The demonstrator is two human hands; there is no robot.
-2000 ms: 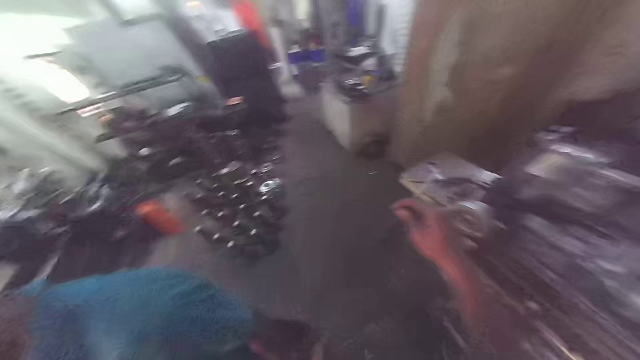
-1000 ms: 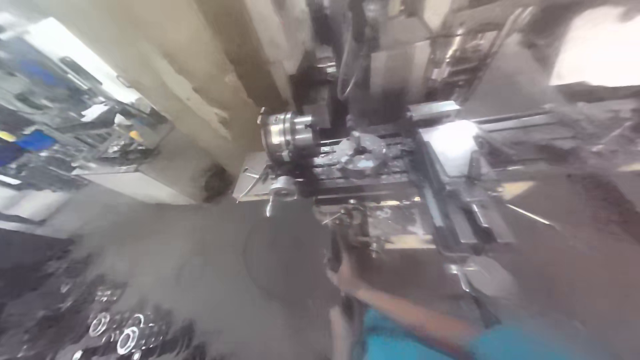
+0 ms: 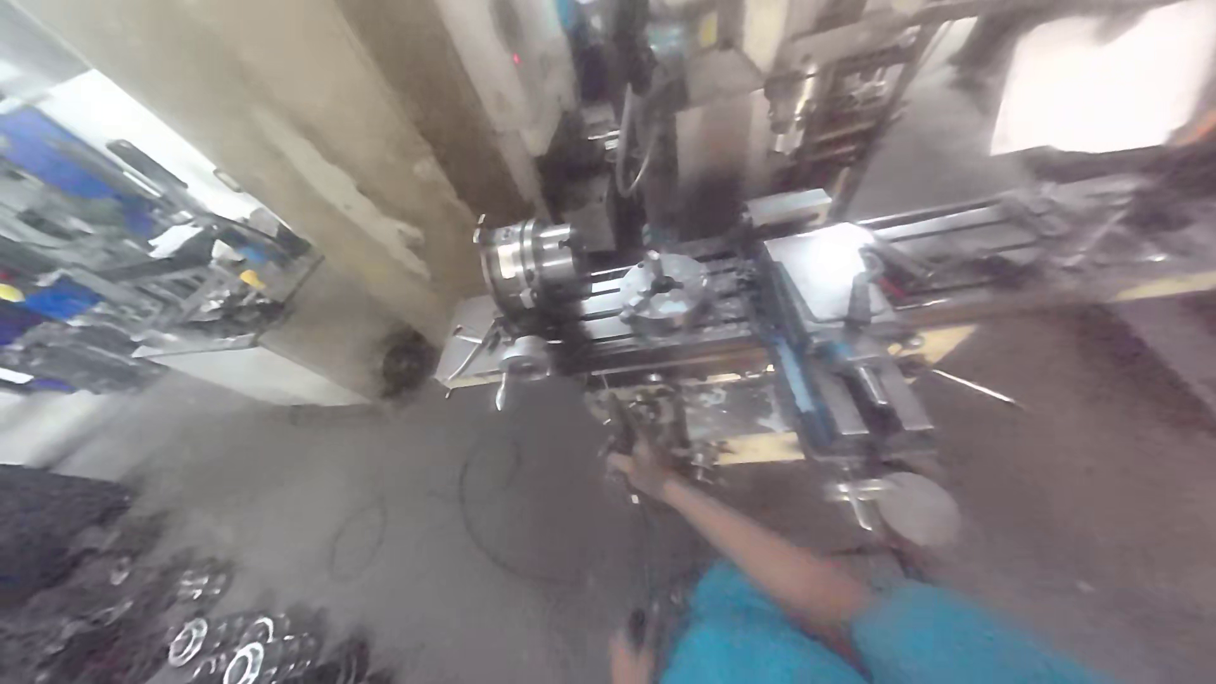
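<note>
My right hand (image 3: 648,470) reaches in from the lower right on a bare forearm, beside the blurred metal levers and fittings (image 3: 665,408) at the front of a lathe. Whether its fingers grip anything is too blurred to tell. At the bottom edge, what appears to be my left hand (image 3: 629,660) shows only in part, near a small dark shape. Above my right hand, a jawed chuck (image 3: 665,285) rests on the lathe bed. A larger metal cylinder (image 3: 532,261) stands to its left. A handwheel (image 3: 525,359) with a crank is on the bed's near left end.
To the right is the lathe's slide assembly (image 3: 826,370) with a round handwheel (image 3: 917,510). A thick column (image 3: 351,142) rises behind. At left stands a cluttered cabinet (image 3: 256,370). Metal rings (image 3: 244,662) lie lower left, and a thin cable loop (image 3: 465,494) crosses the floor.
The view has swung far to the right onto the lathe. My right hand, earlier apart with nothing plainly in it, is now by the lathe's front fittings.
</note>
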